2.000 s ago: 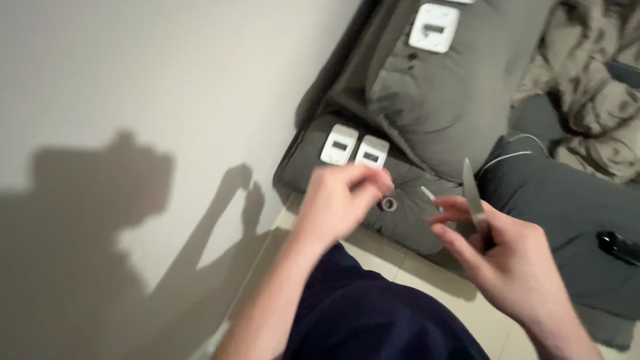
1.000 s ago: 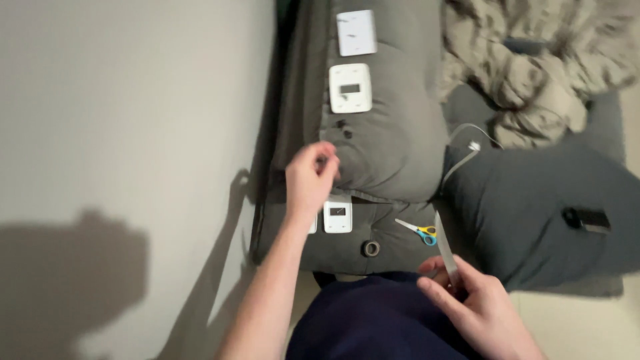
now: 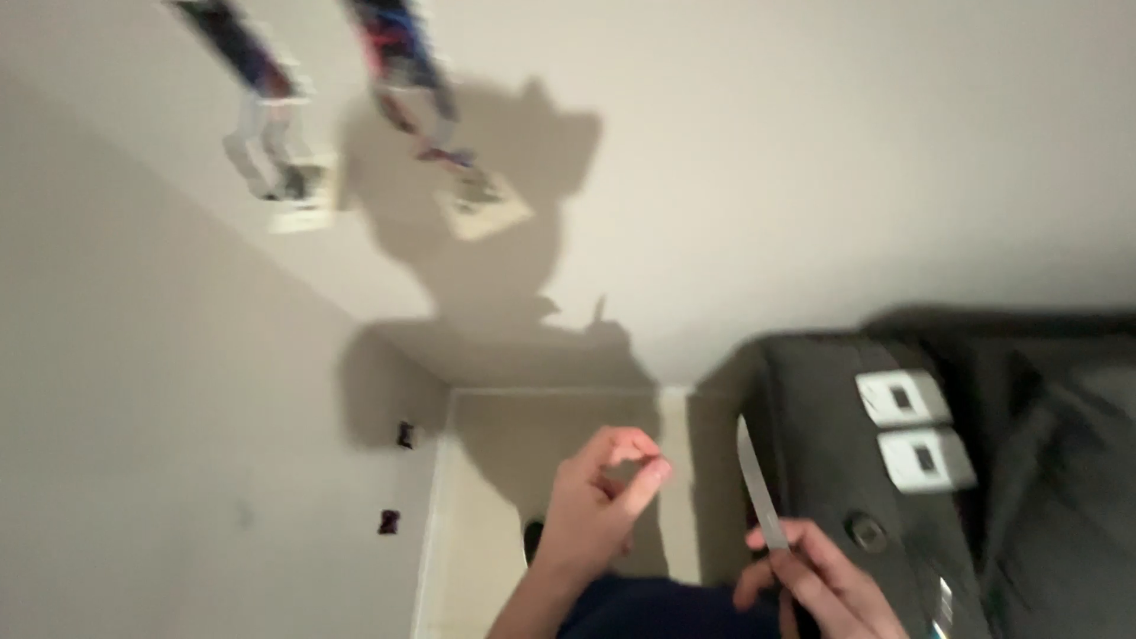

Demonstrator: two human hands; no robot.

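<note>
My left hand [image 3: 603, 497], low in the centre of the view, has its thumb and index fingertips together; whether something tiny is between them cannot be told. At the lower right my right hand [image 3: 821, 577] grips a knife [image 3: 760, 488], its narrow blade pointing up. Two white wall-plate covers [image 3: 903, 398] [image 3: 926, 460] lie on the dark grey sofa [image 3: 812, 390] beyond that hand. A roll of tape [image 3: 865, 531] is near them. Two white electrical fittings [image 3: 306, 195] [image 3: 486, 206] hang by wires from wall openings at the upper left, blurred.
Scissors [image 3: 942, 608] lie partly visible on the sofa at the lower right. Two small dark wall openings [image 3: 406, 435] [image 3: 389, 522] sit low on the left wall [image 3: 222, 426]. Pale floor [image 3: 479, 497] shows between the wall and the sofa.
The view has swung left from the sofa to the wall corner, bringing the hanging fittings into sight. The knife stays in my right hand. My left hand is no longer over the sofa.
</note>
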